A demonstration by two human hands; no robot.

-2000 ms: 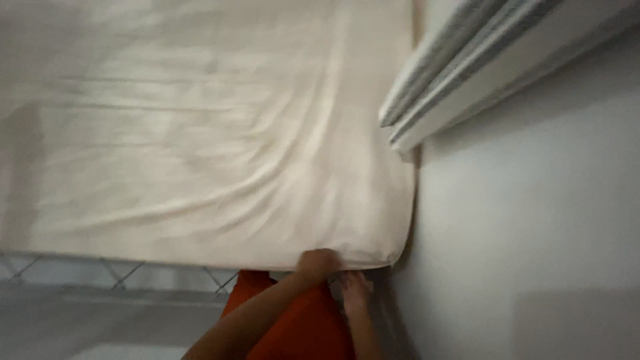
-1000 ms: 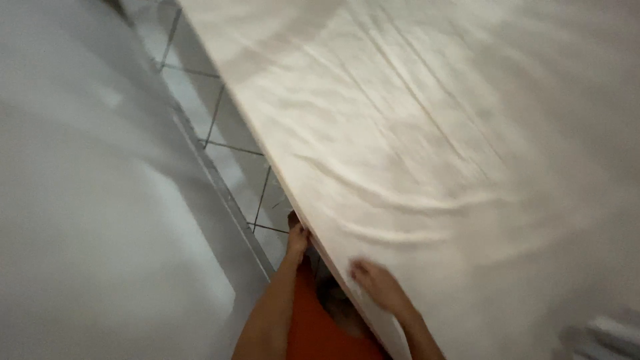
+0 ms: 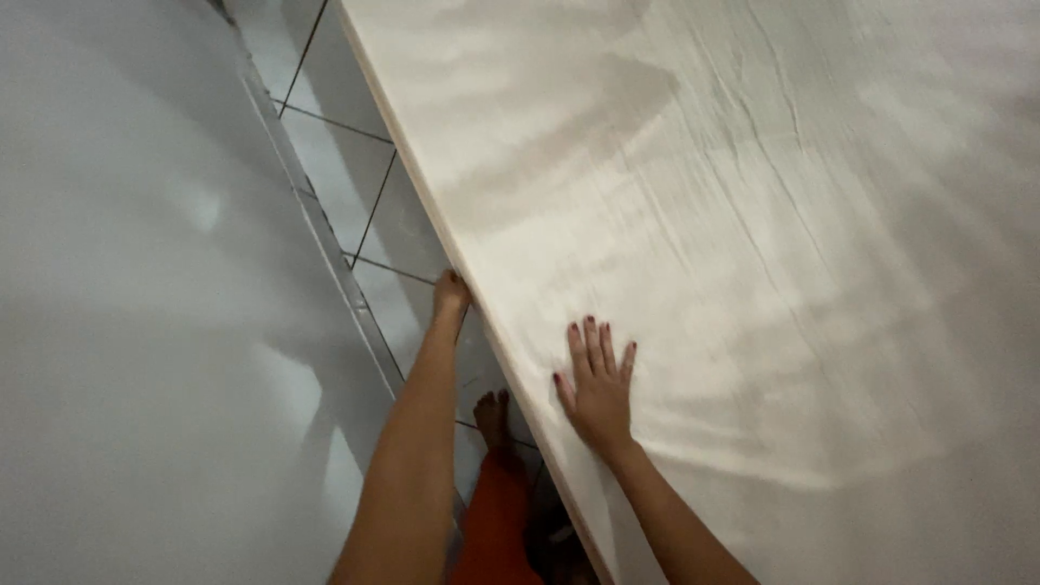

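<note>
A cream fitted sheet [image 3: 731, 268] covers a mattress, with creases across its top. My left hand [image 3: 452, 294] is at the mattress's side edge, its fingers curled against or under the edge and partly hidden; whether it grips the sheet cannot be told. My right hand [image 3: 600, 398] lies palm down on the sheet near that same edge, fingers spread, holding nothing.
A pale wall [image 3: 162, 268] with a baseboard [image 3: 325, 252] runs along the left. Between it and the mattress is a narrow strip of tiled floor [image 3: 374, 203], where my bare foot [image 3: 492, 418] and orange-clad leg [image 3: 496, 520] show.
My right hand, blurred above the sheet a second ago, now rests flat with its fingers spread. My left hand stays at the mattress edge. The view has turned strongly since the first frame.
</note>
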